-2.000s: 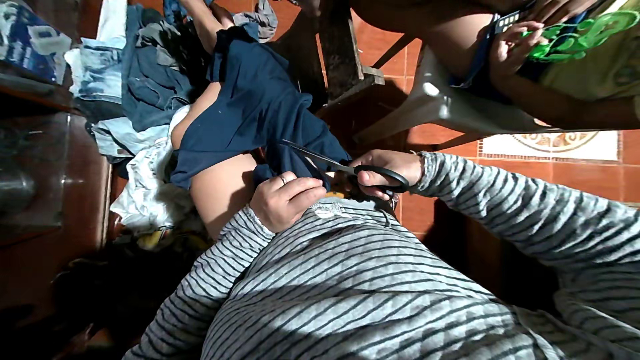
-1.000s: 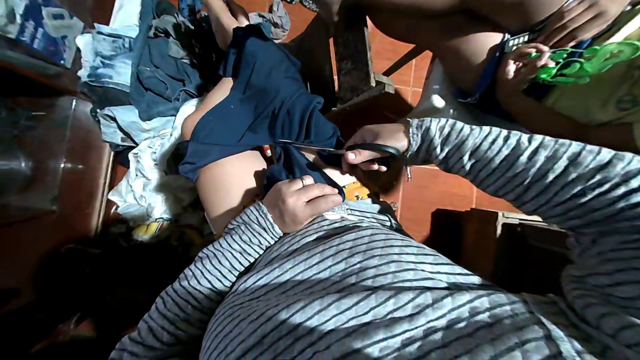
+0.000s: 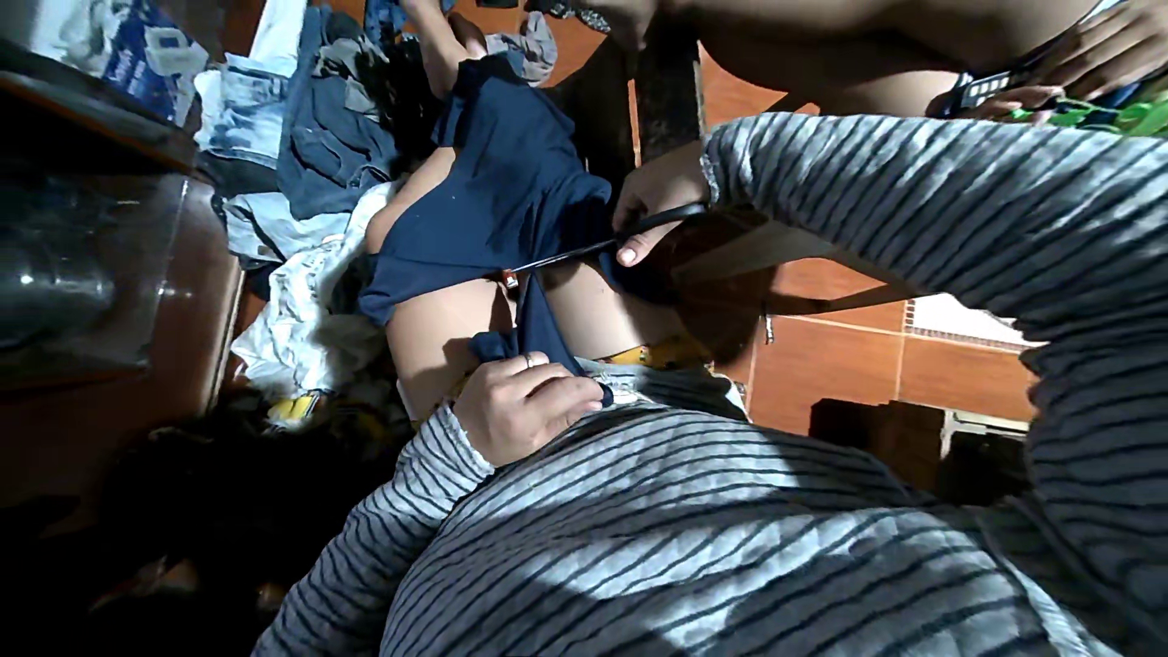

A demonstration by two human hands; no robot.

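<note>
Navy blue fabric [image 3: 511, 173] lies across my bare thighs. My right hand [image 3: 659, 205] grips the black handles of a pair of scissors [image 3: 570, 255], whose blades point left over the lower edge of the cloth. A strip of the same navy fabric [image 3: 538, 324] runs from near the blades down to my lap. There my left hand [image 3: 529, 411], with a ring on one finger, pinches its lower end. A small red object [image 3: 510, 278] is by the blade tips; its kind is unclear.
Piled clothes [image 3: 333, 151] and a white cloth [image 3: 301, 310] lie at the left, beside a clear plastic container [image 3: 82, 274]. Dark wooden furniture [image 3: 671, 96] stands ahead on the orange tiled floor [image 3: 821, 365]. At the upper right, another person's hands [image 3: 1109, 50] are near a green object [image 3: 1141, 119].
My right hand with the scissors has moved forward, away from my waist. The navy strip between the blades and my left hand now shows as narrow and stretched.
</note>
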